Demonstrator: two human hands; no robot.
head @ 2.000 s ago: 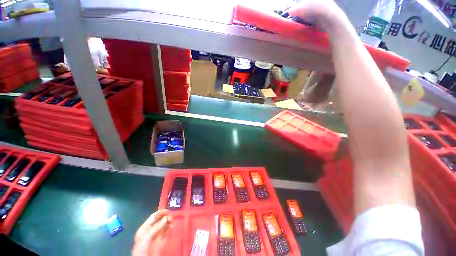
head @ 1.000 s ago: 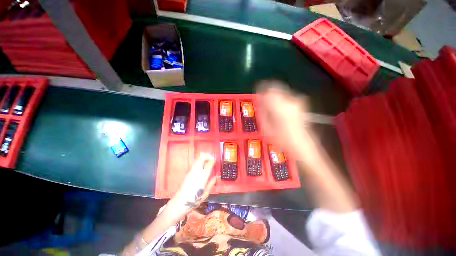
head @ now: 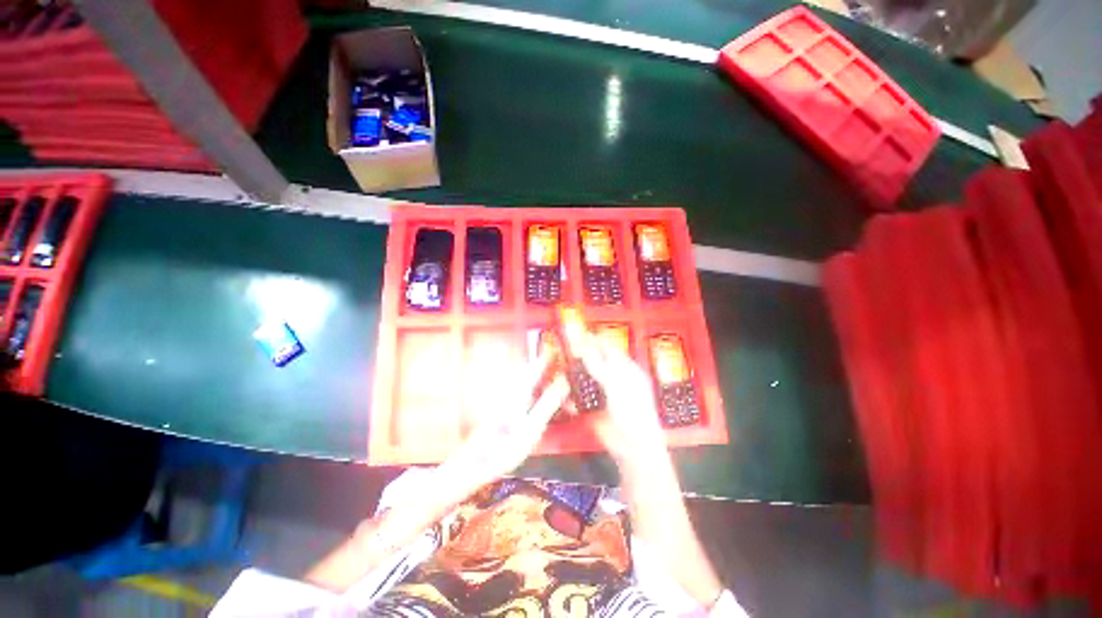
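The red tray (head: 508,316) lies on the green bench in front of me. Its far row holds two dark phones (head: 483,266) at the left and several face-up phones with orange screens. A face-up phone (head: 674,380) sits in the near right pocket; the two near left pockets hold no phone. My right hand (head: 622,392) holds a keypad phone (head: 583,372), tilted, over the near row. My left hand (head: 522,417) is beside that phone, over the near middle pockets; glare blurs it and its grip cannot be told.
A carton (head: 393,167) of blue blocks stands behind the tray. A small blue block (head: 280,344) lies on the bench at left. An empty red tray (head: 834,103) lies at far right. Red tray stacks stand right (head: 967,362) and far left (head: 109,85). Another phone tray (head: 73,242) shows at left.
My right hand has come in from the tray's right side to the near middle pockets. My left hand has moved right beside it. The far right phone is now uncovered.
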